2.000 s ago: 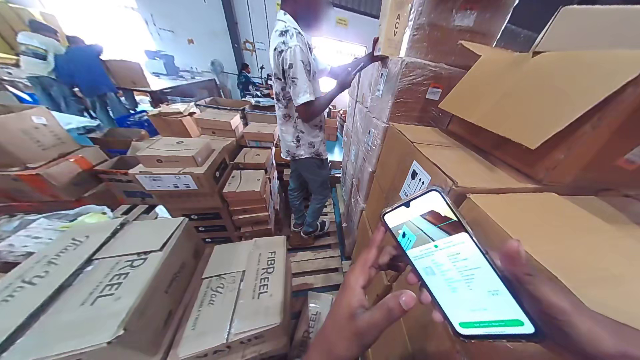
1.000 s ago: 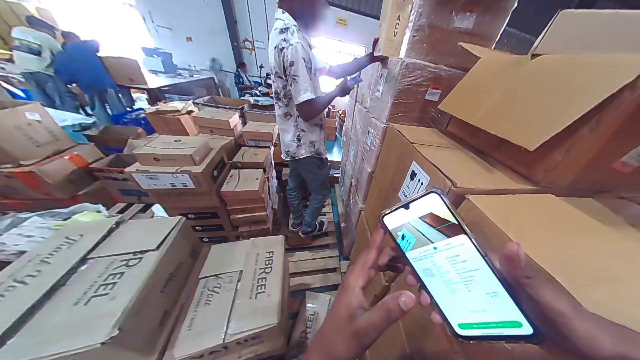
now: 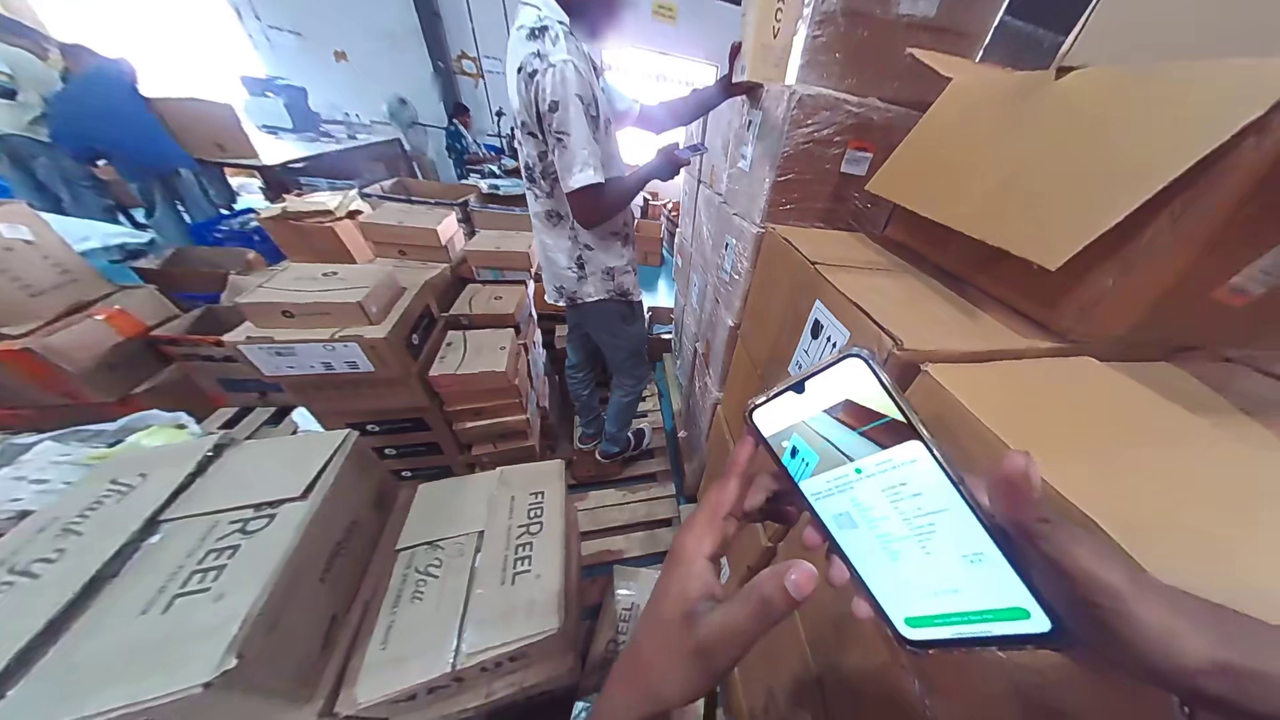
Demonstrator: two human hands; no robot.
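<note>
A smartphone (image 3: 900, 510) in a clear case is tilted toward me, its lit screen showing a photo, lines of text and a green bar. My right hand (image 3: 1070, 550) grips it from the right edge, with fingertips showing past its left edge. To the left of the phone is my left hand (image 3: 710, 580), fingers and thumb spread; its index fingertip is close to the phone's upper left edge, and I cannot tell whether it touches. Behind the phone stand large cardboard cartons (image 3: 1110, 430), one bearing a handling label (image 3: 820, 338).
Taped cardboard boxes (image 3: 470, 590) lie at lower left, with stacked smaller boxes (image 3: 320, 295) behind. A person (image 3: 575, 170) holding a phone stands on wooden pallets (image 3: 625, 510), beside film-wrapped cartons (image 3: 830, 150). An open carton's flap (image 3: 1070, 150) juts out at upper right.
The standing person's phone hand has lowered from near the cartons, while the other hand now rests against the stack. My hands and phone have hardly moved.
</note>
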